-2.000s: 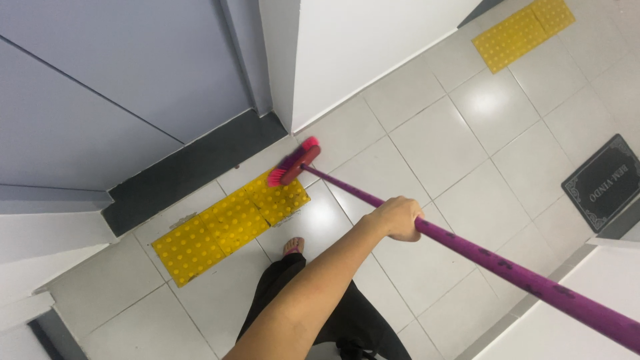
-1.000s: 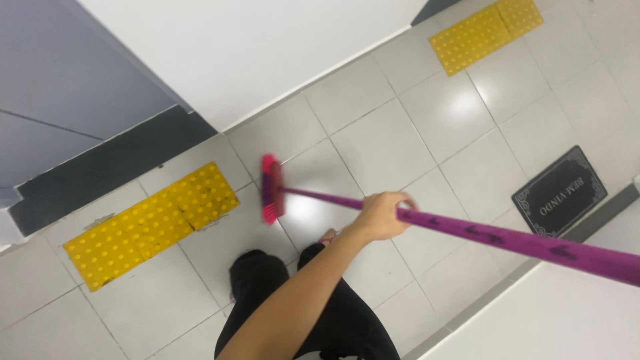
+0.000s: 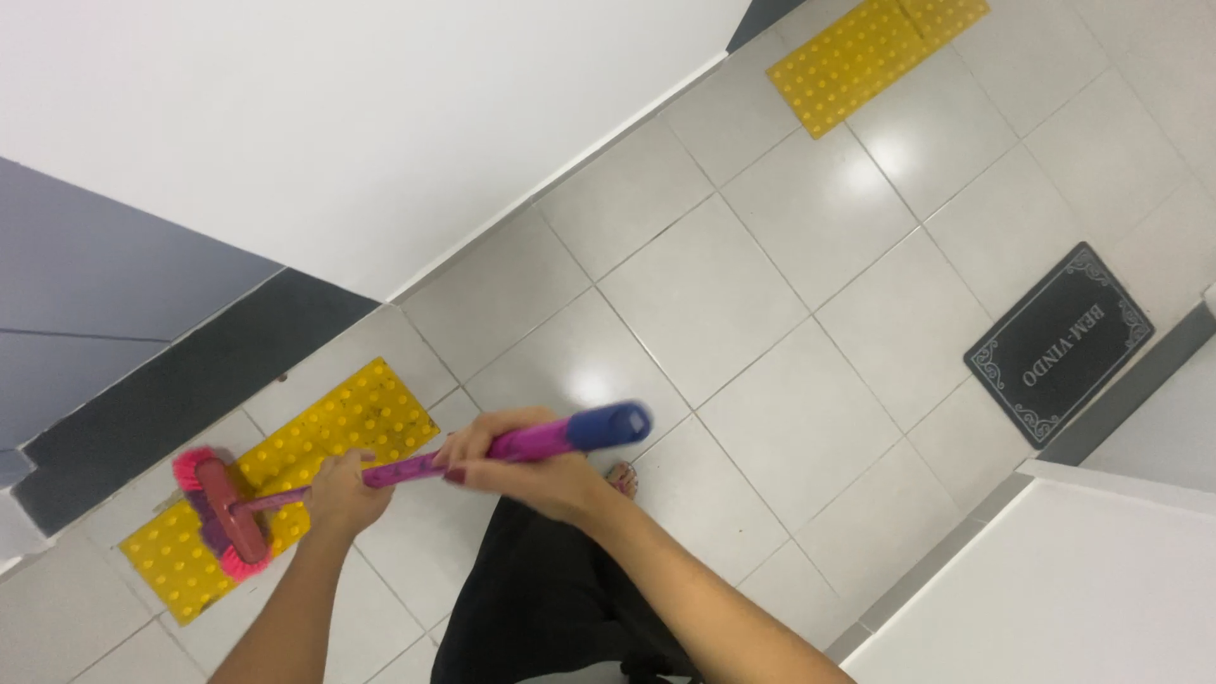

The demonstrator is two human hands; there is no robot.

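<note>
A broom with a red head and pink and purple bristles point(image 3: 226, 513) rests across the yellow tactile floor strip point(image 3: 332, 418) at lower left. Its purple handle point(image 3: 408, 469) runs up to a blue end cap. Lower on the handle, nearer the broom head, is my left hand point(image 3: 344, 494), fingers wrapped around it. My right hand point(image 3: 522, 465) grips the handle just below the blue cap, its thumb along the near side.
White walls point(image 3: 380, 114) border the tiled corridor floor point(image 3: 703, 294). A dark threshold point(image 3: 199, 380) lies before a grey door at left. A black doormat with writing point(image 3: 1059, 344) lies at right, another yellow tactile strip point(image 3: 855, 66) at top. My foot point(image 3: 622, 478) stands mid-floor.
Both hands now show on the handle, where one showed before. The broom head has moved left from bare tiles onto the near yellow strip, and the handle's blue end has come into view.
</note>
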